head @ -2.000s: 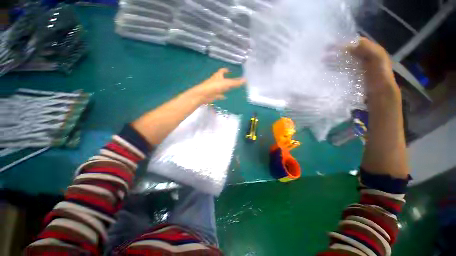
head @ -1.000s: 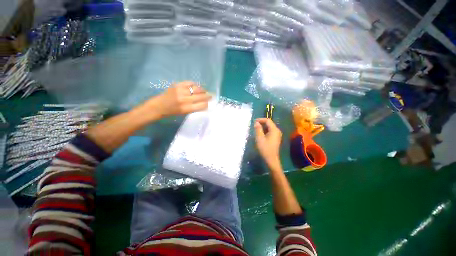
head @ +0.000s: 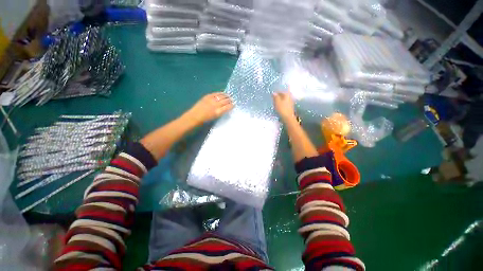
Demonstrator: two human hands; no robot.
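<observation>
A flat white bundle of bubble wrap [head: 235,156] lies in front of me at the bench's front edge. A clear dimpled sheet of bubble wrap [head: 253,79] stretches from its far end toward the stacks at the back. My left hand [head: 213,107] holds the sheet's left edge just beyond the bundle. My right hand [head: 284,104] holds the sheet's right edge, with fingers bent. The fingertips of both hands are small and partly blurred.
An orange tape dispenser [head: 345,172] stands right of my right forearm. Rows of thin strips [head: 71,151] and a dark strip pile [head: 85,63] lie at left. Stacked packs [head: 172,26] line the back, with more packs [head: 376,61] at right. Crumpled bubble wrap [head: 370,124] lies nearby.
The clear sheet was swept to the left a second ago and now extends away from the bundle. My right hand has moved up from beside the bundle onto the sheet's edge.
</observation>
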